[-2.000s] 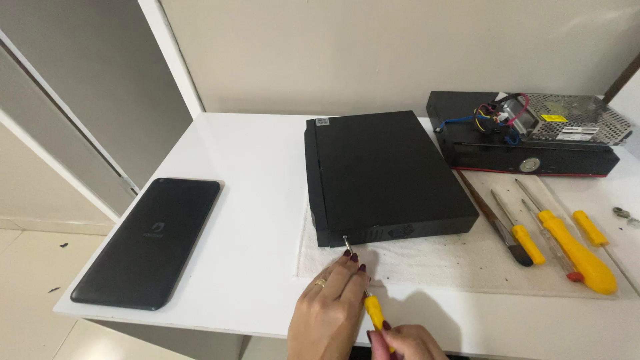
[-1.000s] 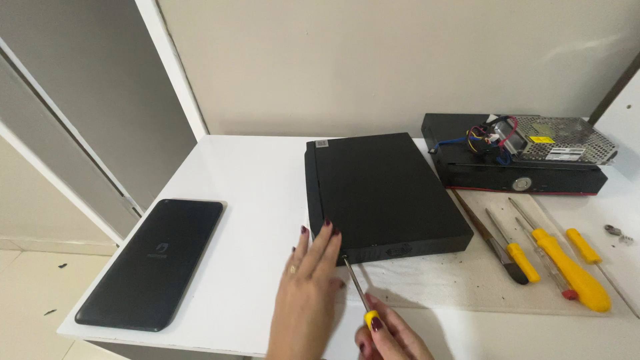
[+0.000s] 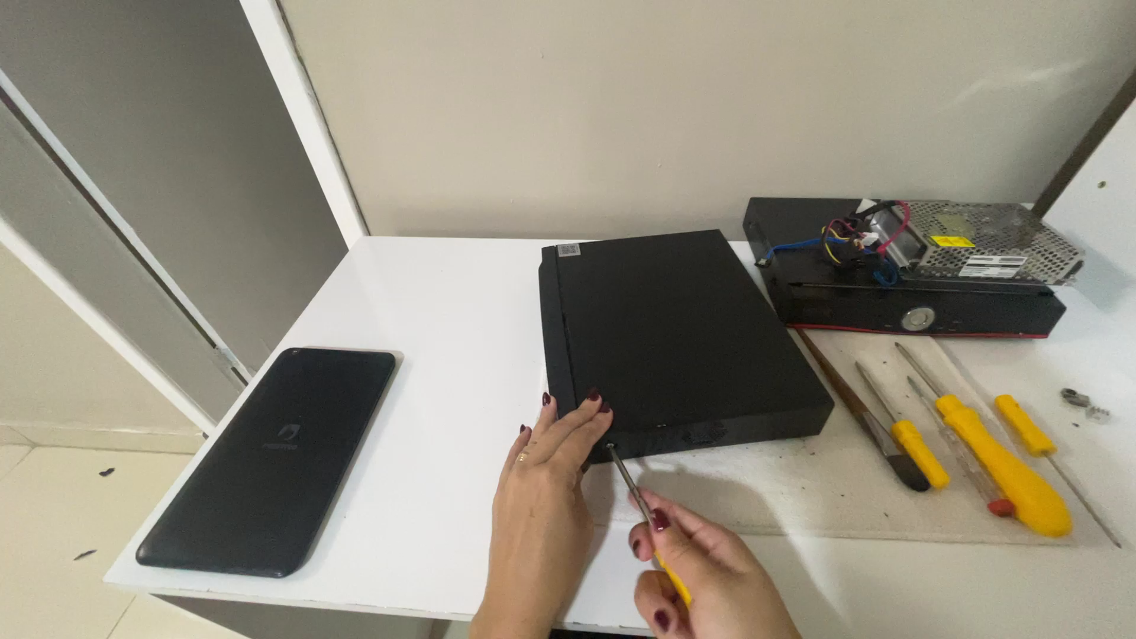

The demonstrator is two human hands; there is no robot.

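A flat black metal electronics case lies on a pale cloth, with a small label at its back left corner. My left hand rests on its near left corner, fingertips on the top face. Between the fingers of my right hand is a screwdriver with a yellow handle and a steel shaft. Its tip meets the case's near side close to the left corner, just right of my left fingers. Whether a screw sits under the tip is too small to tell.
A black tablet lies at left. Right of the case are a brush, several yellow-handled screwdrivers and small metal parts. Behind them, a perforated power supply with wires sits on another black case. The pale cloth extends under the tools.
My left hand has moved from the screwdriver's shaft onto the case's corner. The screwdriver stays in my right hand, its tip at the case's near side.
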